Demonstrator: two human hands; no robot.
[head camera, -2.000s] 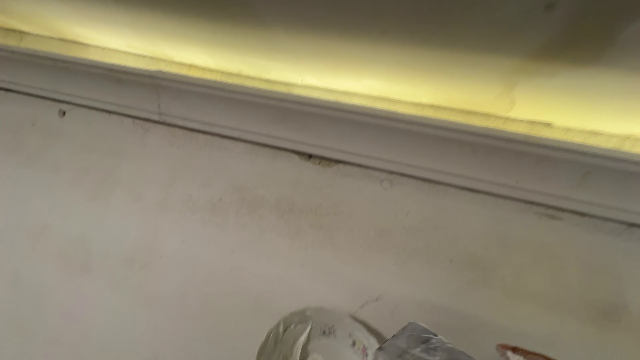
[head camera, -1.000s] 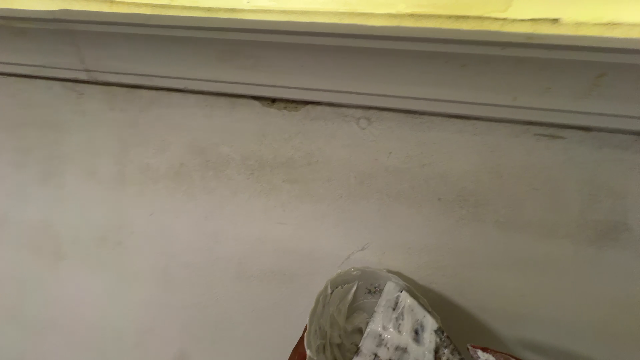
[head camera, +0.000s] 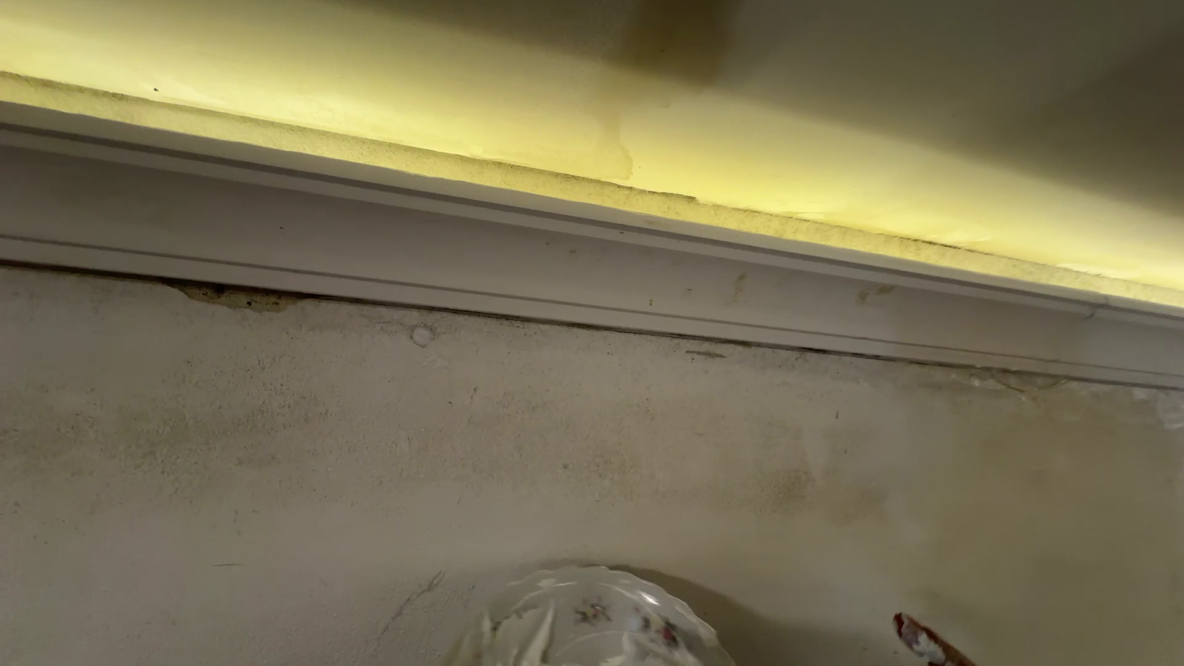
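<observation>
A scallop-edged bowl with a floral pattern (head camera: 638, 620) shows at the bottom edge, close to the wall, with smooth whitish paste inside. My left hand is not in view, and the bowl's lower part is cut off. To the right of the bowl, what looks like a fingertip of my right hand (head camera: 930, 640) pokes up from the bottom edge, reddish-brown with white smears. The rest of that hand is out of view, so whether it holds anything cannot be told.
A pale, stained wall (head camera: 555, 444) fills the lower view. Above it a grey-white cornice moulding (head camera: 518, 254) runs across, with a chipped gap (head camera: 242, 296) under it at left. Yellow light glows on the ceiling (head camera: 444, 111) beyond the moulding.
The flat, paste-smeared tool seen over the bowl one second ago is out of view. The reddish finger at the bowl's left side no longer shows. The view has tilted, showing more ceiling.
</observation>
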